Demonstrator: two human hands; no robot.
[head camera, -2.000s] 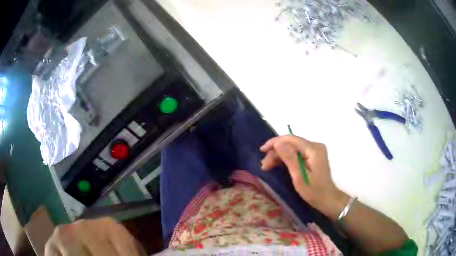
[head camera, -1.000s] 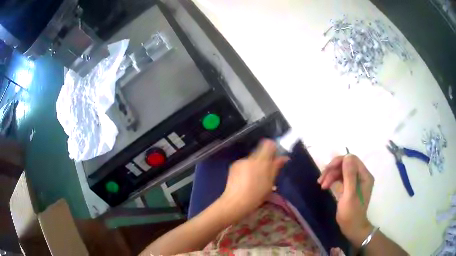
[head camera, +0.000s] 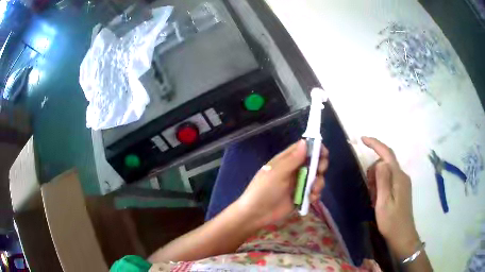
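Observation:
My left hand (head camera: 279, 183) grips a slim white plastic device body (head camera: 314, 125) above my lap. Its small round head points up and away from me. A bright green cylinder, likely a battery (head camera: 301, 187), shows along the open handle beside my fingers. My right hand (head camera: 392, 191) is at the table's near edge, index finger stretched out and the other fingers curled. No green stick shows in it; whether it holds something under the fingers is hidden.
A heap of small silvery-white parts (head camera: 417, 56) lies on the pale table (head camera: 340, 48). Blue-handled pliers (head camera: 442, 178) lie near a smaller pile (head camera: 473, 164). At left are a machine panel with green (head camera: 254, 101) and red buttons (head camera: 187, 133), a crumpled plastic sheet (head camera: 114, 77) and an open carton (head camera: 66, 212).
My left hand has come up from the lower left and now shows the white body with the green cylinder. The green stick seen earlier in my right hand is out of sight. The view has shifted.

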